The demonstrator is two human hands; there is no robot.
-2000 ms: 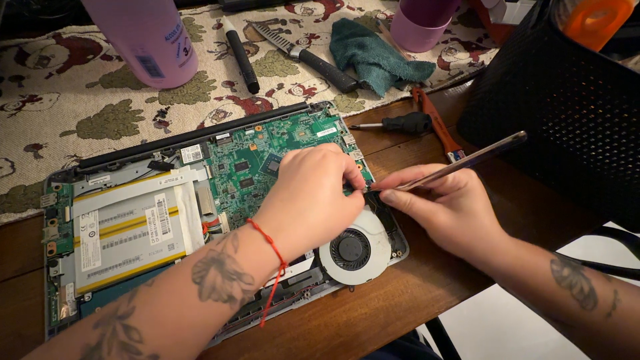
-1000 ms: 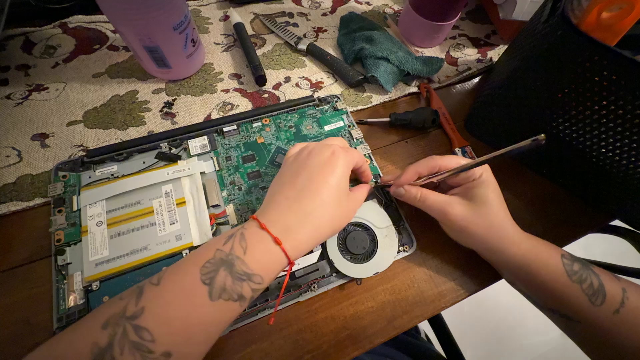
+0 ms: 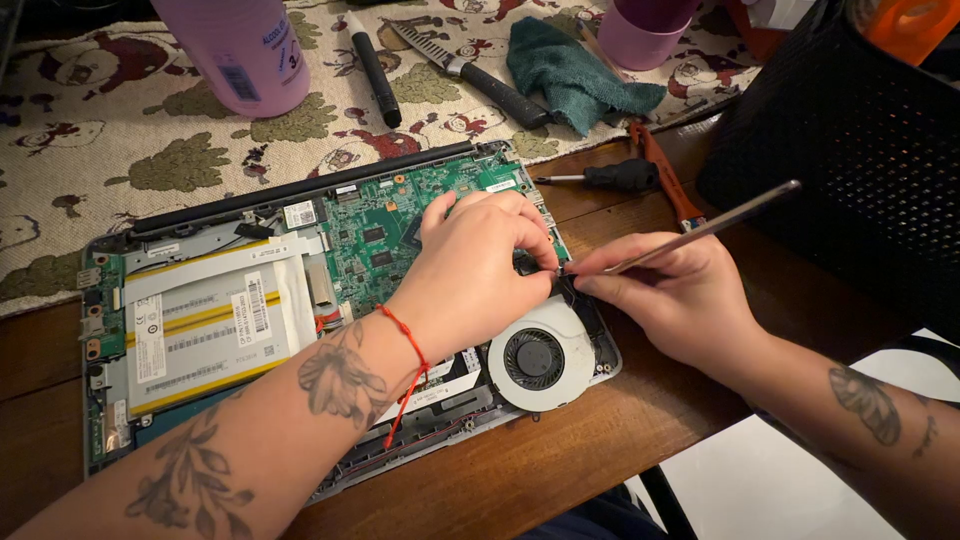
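An opened laptop base lies on the wooden table, with its green circuit board (image 3: 367,232), flat battery pack (image 3: 210,322) and round cooling fan (image 3: 538,360) exposed. My left hand (image 3: 484,259) rests over the board, thumb and index finger pinched together at its right edge, just above the fan; what lies between those fingertips is too small to tell. My right hand (image 3: 667,289) grips a slim metal tool (image 3: 705,229), its far end slanting up to the right. The fingertips of both hands nearly meet, and they hide the tool's working end.
Behind the laptop, a patterned cloth carries a pink bottle (image 3: 244,60), a marker (image 3: 373,71), a thinning comb-like blade with black handle (image 3: 499,94), a teal cloth (image 3: 577,75) and a pink cup (image 3: 645,30). Right are a screwdriver (image 3: 622,176), an orange-red tool (image 3: 667,176) and a black basket (image 3: 832,150).
Both hands stay close together at the board's right edge. The right hand's tool has tilted up somewhat more steeply since the earlier frames.
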